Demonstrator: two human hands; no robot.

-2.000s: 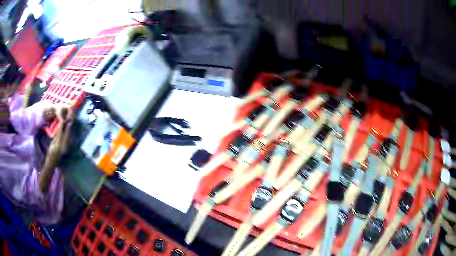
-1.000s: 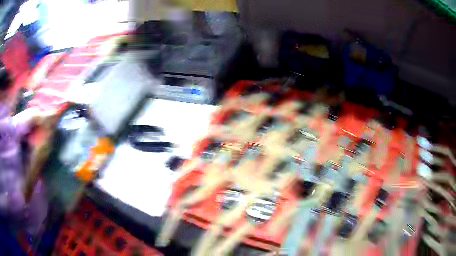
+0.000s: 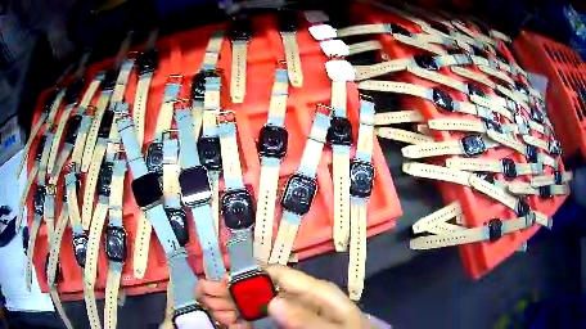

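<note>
A smartwatch with a solid red screen (image 3: 252, 295) is at the bottom centre, its grey-blue strap running upward. My left hand (image 3: 217, 301) grips its left side. My right hand (image 3: 311, 301) holds its right side, a fingertip over the screen's lower right, where a small green spot shows. A second smartwatch with a white screen (image 3: 193, 319) lies against my left fingers, cut off by the bottom edge. It is unclear how the left hand holds it. Two face-up watches with dark screens (image 3: 148, 189) (image 3: 195, 186) lie just above.
Rows of face-down watches (image 3: 238, 207) cover a red-orange tray (image 3: 379, 196). More overlap on the right tray (image 3: 479, 257). White square pieces (image 3: 339, 70) stand in a column between them. White paper (image 3: 22, 276) is at far left, a slotted crate (image 3: 552, 77) at far right.
The view has swung right and down onto the trays and is sharper. My hands have come into view with the red-screen and white-screen watches. The other worker and dispenser have left the view.
</note>
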